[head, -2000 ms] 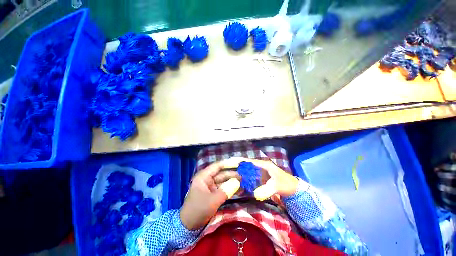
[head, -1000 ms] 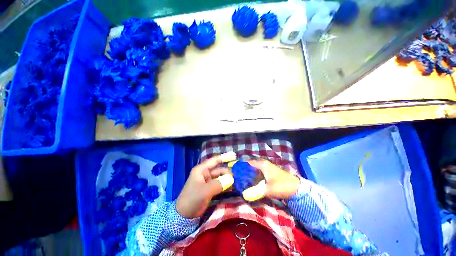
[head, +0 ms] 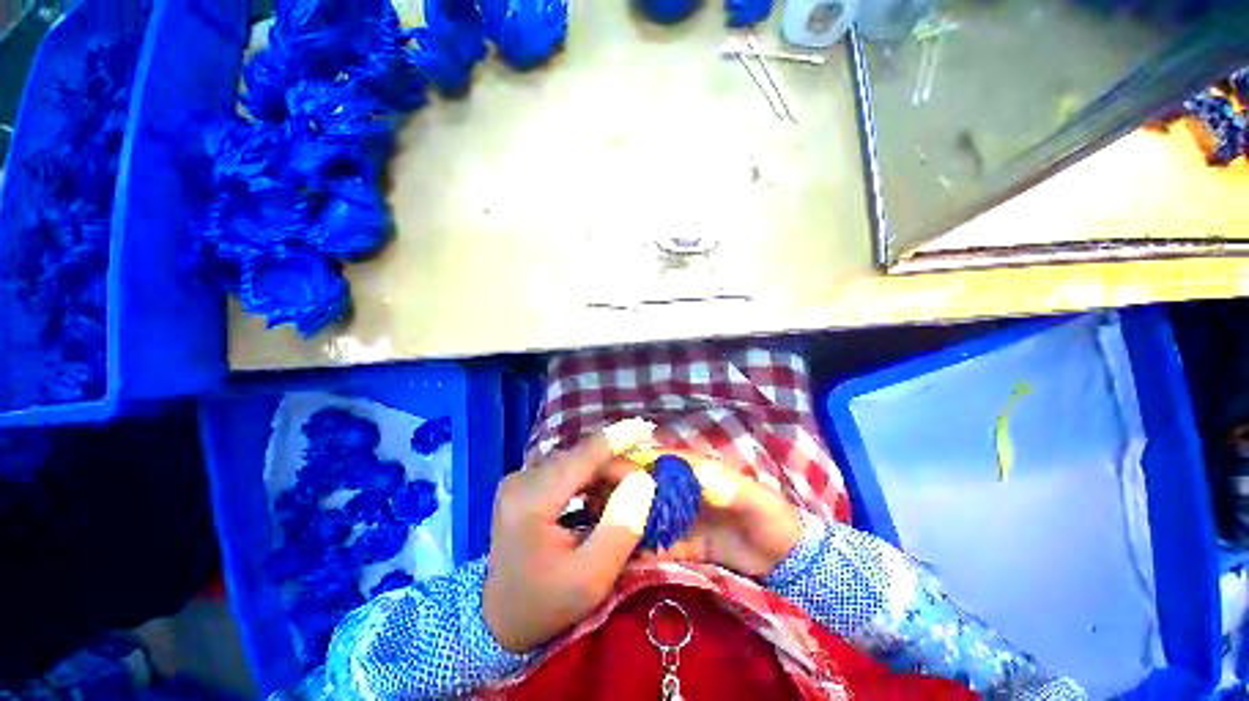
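A spiky blue hair piece (head: 671,505) is held between my two hands over the checked apron, below the bench edge. My left hand (head: 564,534) has pale yellow finger cots on its thumb and a fingertip, and both press against the piece. My right hand (head: 747,514) holds the piece from the other side, with a yellow cot on its thumb. Its other fingers are mostly hidden behind and under the piece. No glue stick can be made out in either hand.
Spiky blue pieces (head: 308,178) are piled on the tan bench (head: 507,295), beside a full blue crate (head: 130,274). A glue dish (head: 685,244), thin sticks (head: 767,69) and a clear-sided box (head: 986,151) stand there. Blue bins (head: 473,452) (head: 1178,507) flank my lap.
The view has tilted down and shifted. The blue piece has turned between my fingers, and my left thumb and fingers have closed in on it. My right thumb has moved to its upper right side.
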